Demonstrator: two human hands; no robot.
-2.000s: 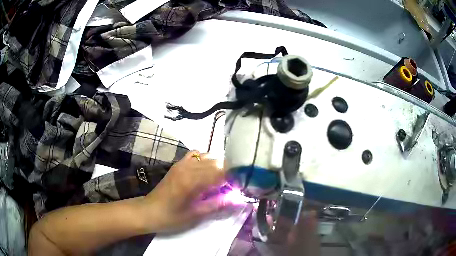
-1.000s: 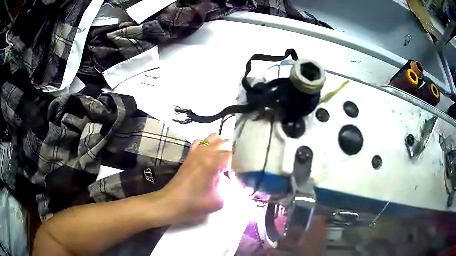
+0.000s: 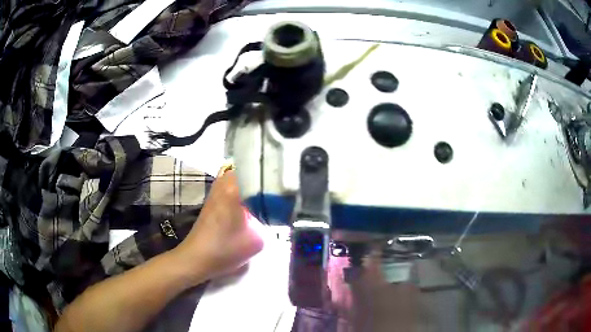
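Observation:
My left hand lies at the glare by the needle area, its fingertips hidden behind the white sewing machine head. A plain white piece lies under and in front of this hand; whether the fingers grip it is hidden. A blurred, skin-toned shape, likely my right hand, is below the head, right of the shiny thread take-up lever guard; its fingers cannot be made out. The needle and presser foot are not clearly visible.
Plaid fabric with white strips and a small dark label is heaped left. A black tie hangs from the dark knob. Blurred snips lie right of the needle area. Thread spools stand behind.
The view has shifted, so the machine head and fabric appear farther left and higher. My left hand stays beside the needle area. The guard now shows as a broad, dark upright strip.

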